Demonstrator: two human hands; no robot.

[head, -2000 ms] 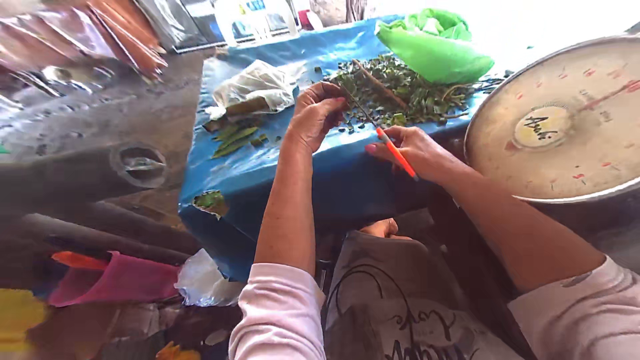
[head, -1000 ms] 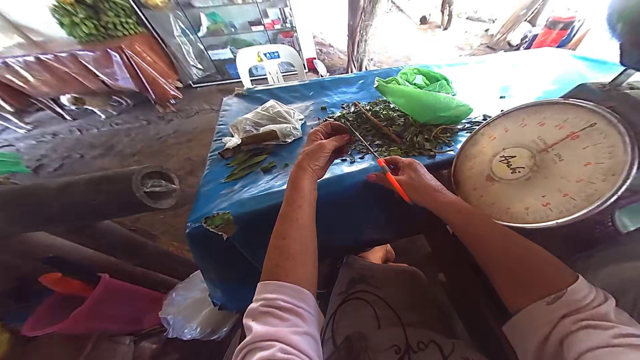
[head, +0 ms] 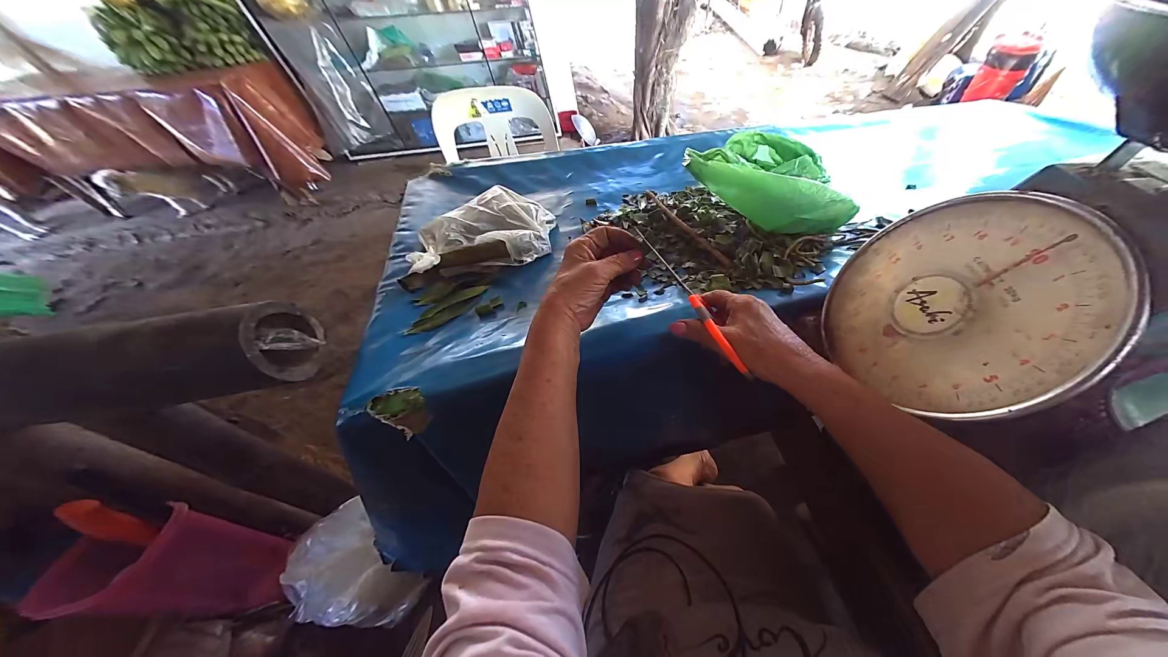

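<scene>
My right hand (head: 753,336) grips a pair of scissors by its orange handle (head: 723,339), over the near edge of the blue-covered table. The thin metal blades point up and left toward my left hand (head: 598,272), whose thumb and fingertips are pinched together beside the blade tips. Something dark and leafy shows at those fingertips, though its outline blurs into the pile behind. A heap of cut green leaves (head: 703,239) lies just beyond both hands, with a brown stick on it. Long whole leaves (head: 449,308) rest left of my left hand, below a clear plastic bag (head: 493,228).
A green plastic bag (head: 776,182) sits at the heap's back right. The round dial scale (head: 985,306) stands close beside my right forearm. A white plastic chair (head: 493,119) is behind the table (head: 401,365). A pink container (head: 210,566) and a pale plastic bag (head: 342,570) lie low at left.
The view has tilted upward since the oldest frame. Both hands stay near the leaf heap, with the scissors still in my right hand.
</scene>
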